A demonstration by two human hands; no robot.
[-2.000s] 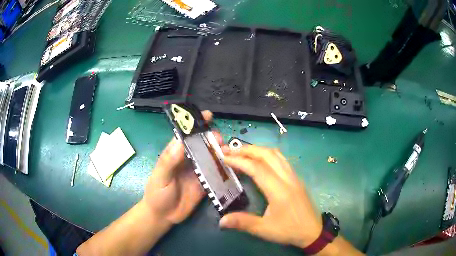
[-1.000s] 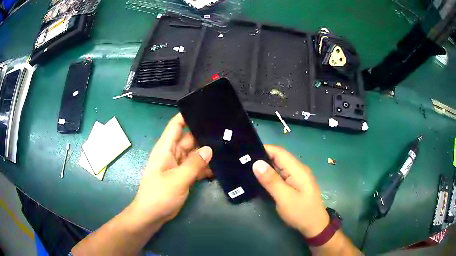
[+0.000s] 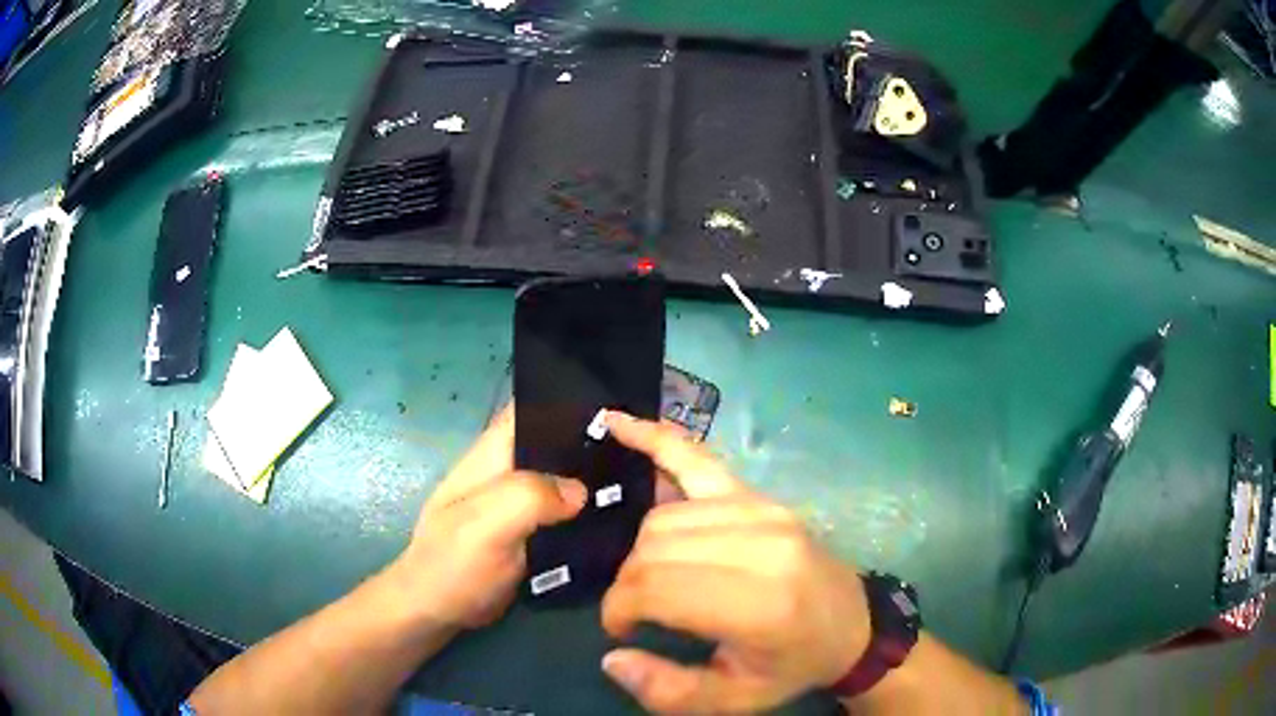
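A smartphone unit (image 3: 588, 350) is held above the mat with its black screen side towards me. It carries several small white labels. My left hand (image 3: 483, 539) holds its lower left edge, with the thumb on the screen and the other fingers hidden behind. My right hand (image 3: 742, 574) has its index fingertip at the upper white label; its other fingers are curled by the lower right edge. Whether they grip the phone is unclear. A grey part (image 3: 690, 403) shows partly behind the phone on the right.
A large black parts tray (image 3: 574, 182) lies behind the phone. Another black phone (image 3: 182, 287), pale cards (image 3: 270, 409) and a thin stick (image 3: 167, 459) lie left. An electric screwdriver (image 3: 1099, 469) lies right. A phone tray (image 3: 140, 126) stands upper left. A dark sleeve (image 3: 1106, 119) is upper right.
The phone was turned from its open side to its screen side, then swung more upright. My right hand has left the phone's right edge and moved its index finger onto the upper label.
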